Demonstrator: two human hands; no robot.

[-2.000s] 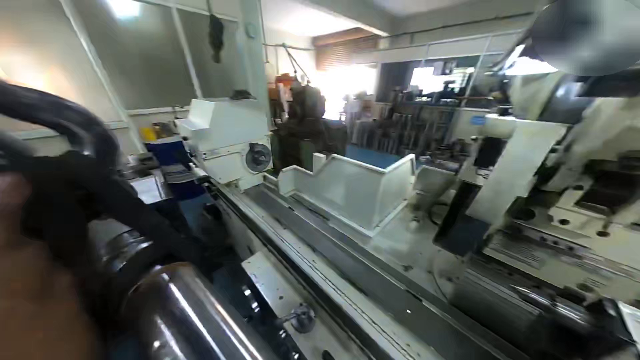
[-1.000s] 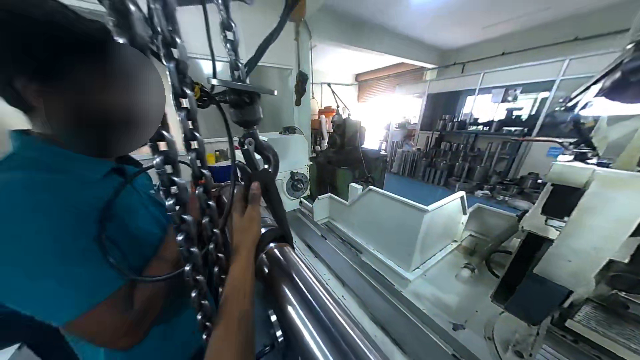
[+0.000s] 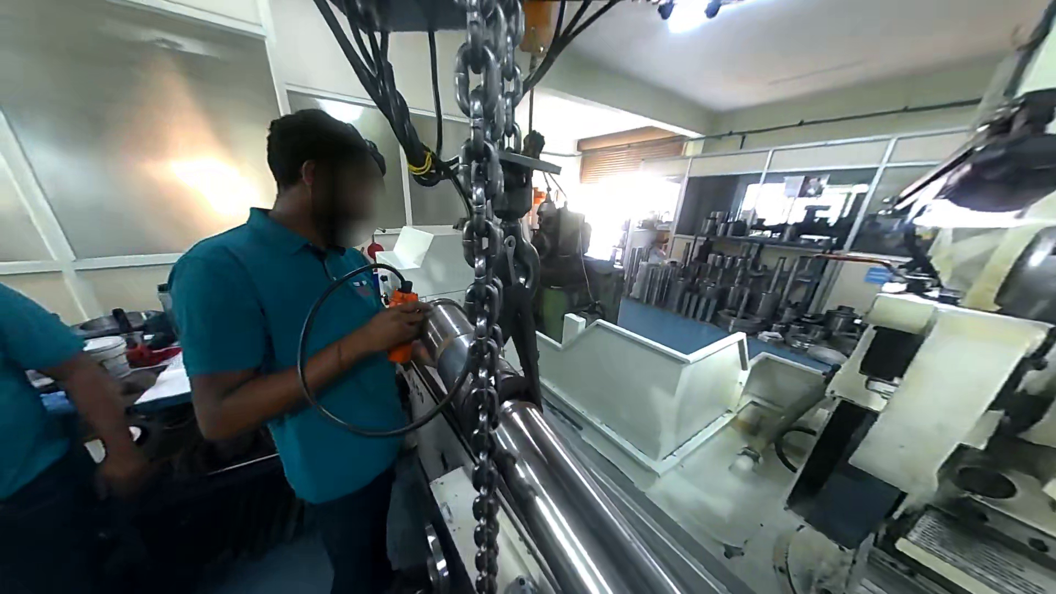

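Observation:
Neither my left hand nor my right hand is in view. A polished steel cylinder (image 3: 569, 503) runs lengthwise over the machine bed, with a black sling (image 3: 521, 342) around it. The sling rises to a dark hoist hook (image 3: 523, 256). Heavy steel chains (image 3: 483, 239) hang in front of the hook and reach the bottom of the view. Beyond the chains, a co-worker in a teal shirt holds an orange hoist pendant control (image 3: 403, 326) beside the cylinder's far end. A black cable (image 3: 307, 363) loops from the pendant.
Another person's arm (image 3: 91, 404) is at the left edge, by a cluttered bench (image 3: 157, 388). A pale sheet-metal guard (image 3: 627, 388) stands right of the cylinder. The grinding machine's head (image 3: 916, 396) fills the right side. Racks of metal parts (image 3: 726, 272) stand behind.
A bare hand reached up to the hook and sling one second ago; it is out of view now. The co-worker, close at the left before, now shows farther off with the pendant. The view has shifted.

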